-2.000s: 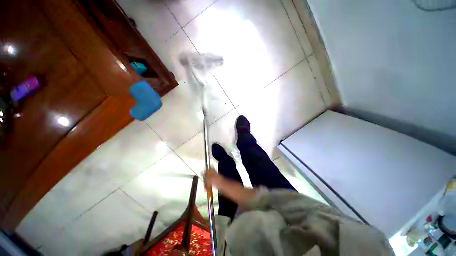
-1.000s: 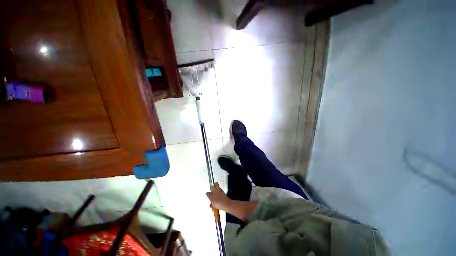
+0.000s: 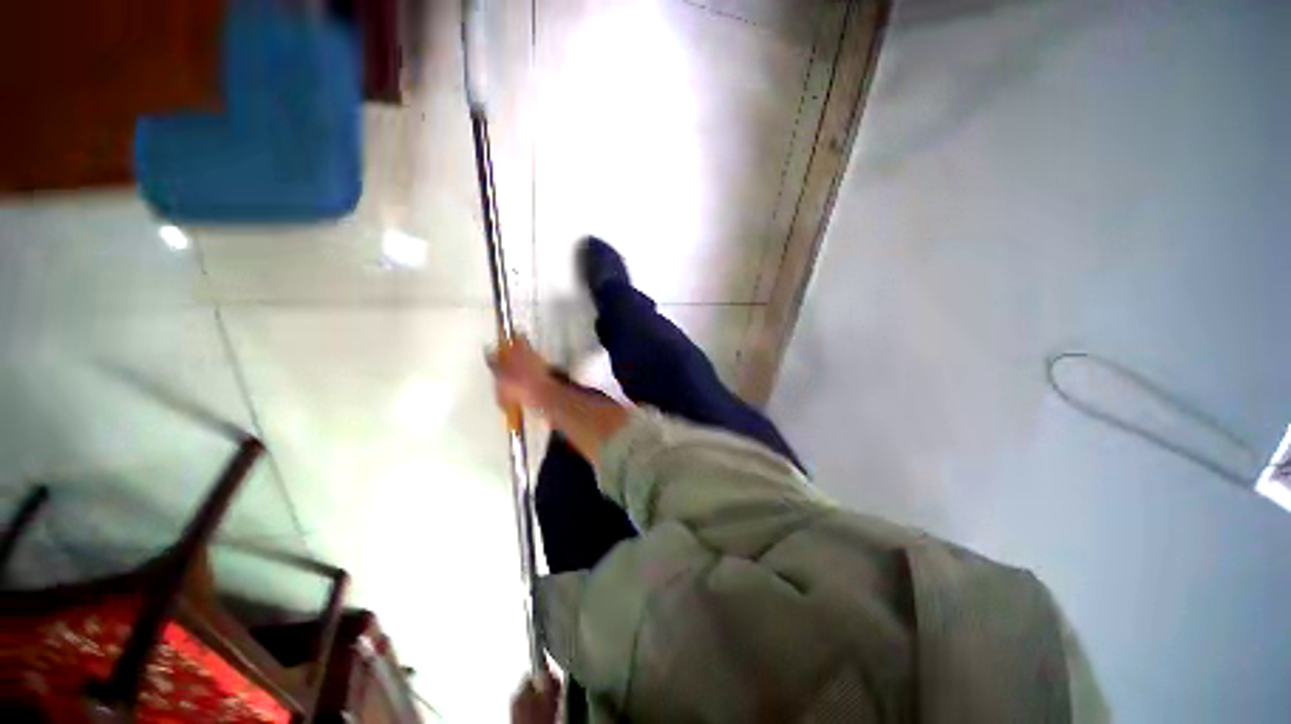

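Observation:
The long silver mop pole (image 3: 496, 241) runs from the top edge down to the bottom edge, left of my legs. My right hand (image 3: 521, 375) is closed around its orange-yellow grip section, with the arm in a grey-green sleeve. My left hand (image 3: 535, 700) is at the bottom edge on the upper pole, partly cut off. A pale section shows at the pole's far end; the mop head is out of the picture. The pole lies over glossy cream floor tiles (image 3: 368, 354).
A brown table (image 3: 99, 99) with a blue corner guard (image 3: 283, 156) is at upper left. A dark wooden chair with a red flowered seat (image 3: 128, 658) is at lower left. A pale wall (image 3: 991, 255) with a beige skirting strip (image 3: 800, 241) is on the right.
The blue corner and table have moved up and left in view and look larger. The mop head has left the top of the picture. My left hand has come into view at the bottom.

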